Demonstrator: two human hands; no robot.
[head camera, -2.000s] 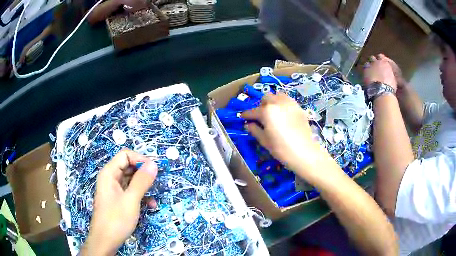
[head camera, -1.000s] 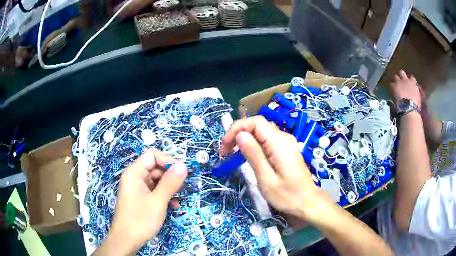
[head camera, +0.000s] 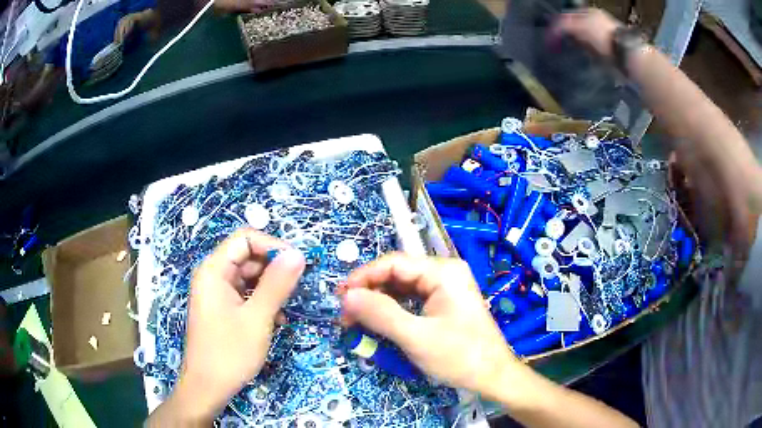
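My left hand (head camera: 238, 313) is over the white tray (head camera: 399, 219) and pinches a small blue circuit board (head camera: 311, 254) between thumb and fingertips. My right hand (head camera: 430, 318) is just right of it. Its thumb and forefinger pinch a small red piece, perhaps a lead or plug. A blue battery pack (head camera: 389, 358) with a yellowish mark at its end hangs below the right fingers, over the tray. The fingertips of both hands are apart. The tray is heaped with circuit boards, white wires and white rings.
The right carton (head camera: 428, 167) holds blue batteries, grey plates and wired parts. A small left carton (head camera: 88, 280) holds pale bits. A box of small parts (head camera: 288, 38) and stacked discs stand across the belt. Another person's arm (head camera: 685, 104) reaches in at upper right.
My right hand went from the right carton to the tray with a blue battery pack, which now hangs lower. My left hand stays pinched on the board. The other person's arm has swung up and forward.
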